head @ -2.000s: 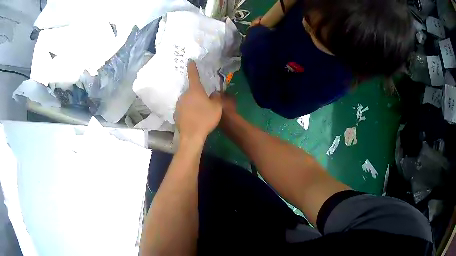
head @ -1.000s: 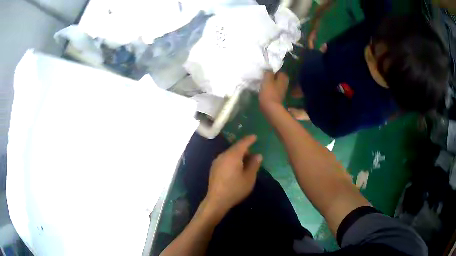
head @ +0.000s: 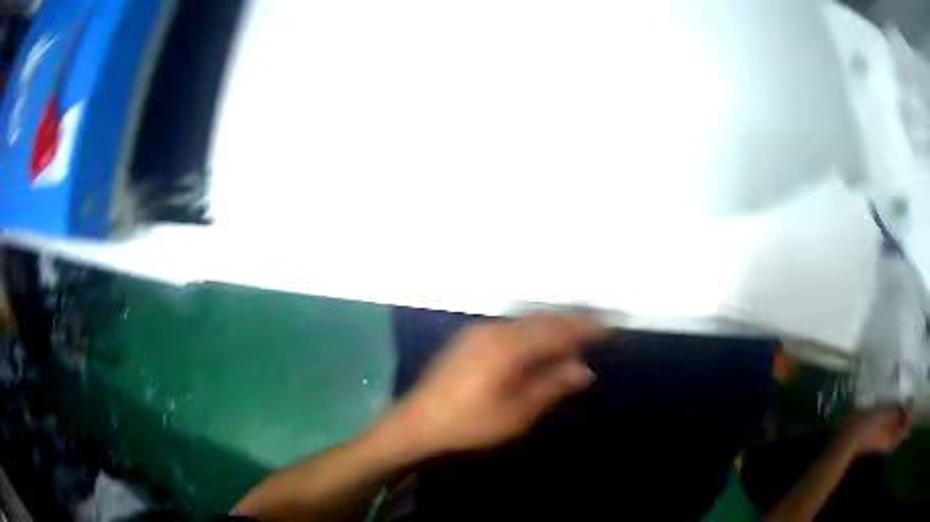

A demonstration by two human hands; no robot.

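Note:
A large white surface, the feed table with white sheet on it [head: 489, 153], is overexposed, so sheet and board are hard to separate. My left hand [head: 510, 377] is blurred at its near edge, fingers bent and apart, with nothing visible in it. My right hand [head: 882, 428] is small and blurred at the lower right, beside hanging white scrap material [head: 892, 336]. Whether it grips the scrap is unclear.
The blue press cover [head: 102, 112] stands at the left, with a red-handled tool [head: 46, 141] on a white label and a dark opening beside it. Green floor [head: 275, 377] and dark bundles show below. More white material lies at the right edge.
The view has swung left, bringing the blue press into sight. The other person's head has left the picture. My left hand has moved up to the table edge; my right is still by the scraps.

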